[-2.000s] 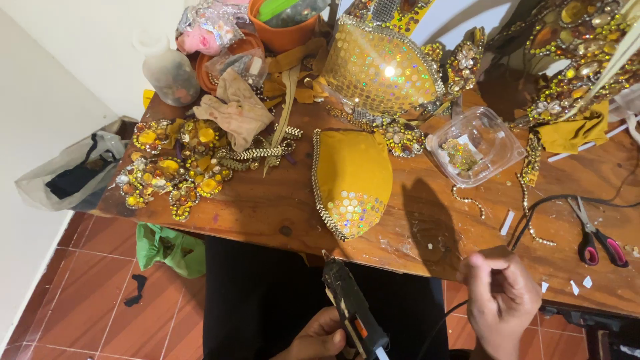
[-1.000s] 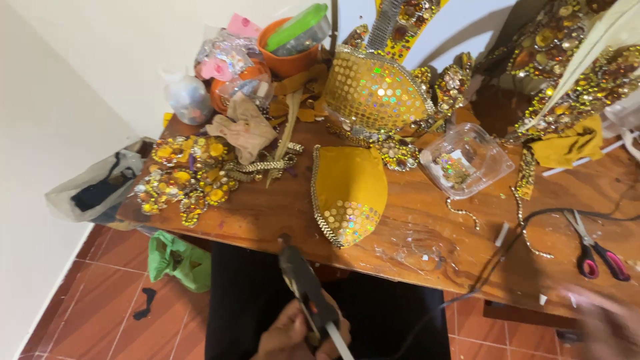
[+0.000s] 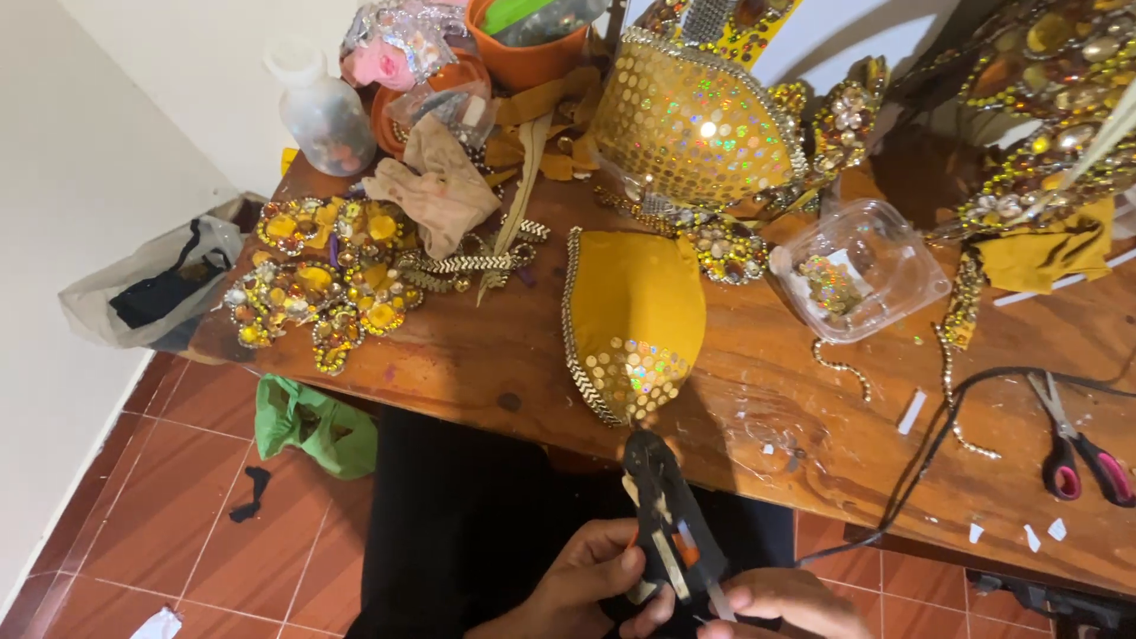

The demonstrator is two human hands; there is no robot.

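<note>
My left hand (image 3: 599, 577) holds a black hot glue gun (image 3: 670, 515) over my lap, its nozzle toward the table edge. The fingers of my right hand (image 3: 785, 603) are on a translucent glue stick (image 3: 721, 602) at the gun's rear end. Just beyond the nozzle lies a yellow fabric cup (image 3: 635, 302), edged with a metallic chevron trim and partly covered with round holographic sequins. Behind it stands a larger sequined gold cup (image 3: 692, 120). A clear plastic container (image 3: 861, 271) with loose sequins sits to the right of the yellow cup.
Jewelled appliqués (image 3: 324, 271) lie at the left, near a beige cloth (image 3: 435, 182) and a translucent bottle (image 3: 324, 115). Scissors (image 3: 1078, 444) rest at the right, with the gun's black cord (image 3: 919, 475) beside them. Orange pots (image 3: 528, 53) stand behind. A green bag (image 3: 315, 426) hangs below the table edge.
My right hand, empty two seconds ago and blurred at the far right one second ago, has come to the rear of the glue gun, at the glue stick. The left hand keeps hold of the gun.
</note>
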